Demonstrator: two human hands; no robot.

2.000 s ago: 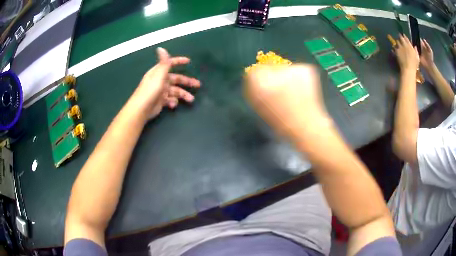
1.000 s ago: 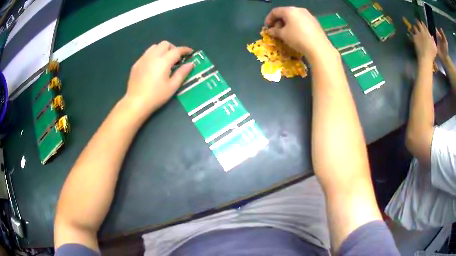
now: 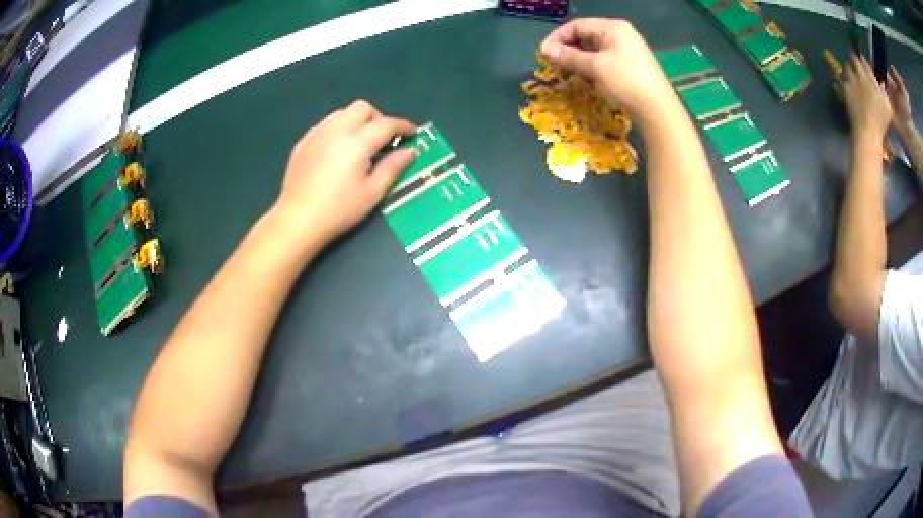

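Observation:
A bare green board strip (image 3: 455, 218) of several joined boards lies slanted on the dark mat in front of me. My left hand (image 3: 349, 167) holds its far end, thumb and fingers at the upper left corner. A loose pile of orange flex cables (image 3: 587, 126) lies to the strip's right. My right hand (image 3: 607, 61) is at the pile's far edge, its thumb and forefinger pinched on a small orange piece, mostly hidden by the fingertips.
Green panels with orange tabs (image 3: 118, 243) are at the left, near a round blue-rimmed object (image 3: 12, 202). A bare panel stack (image 3: 721, 116) lies right of the pile; tabbed panels (image 3: 754, 46) are beyond it. Another person's hands (image 3: 868, 96) are at far right. A dark rectangle (image 3: 534, 8) is at the far side.
The board strip now lies in front, held by my left hand, which was open and empty at first. My right hand went from a blur over the pile to a pinch at its far edge.

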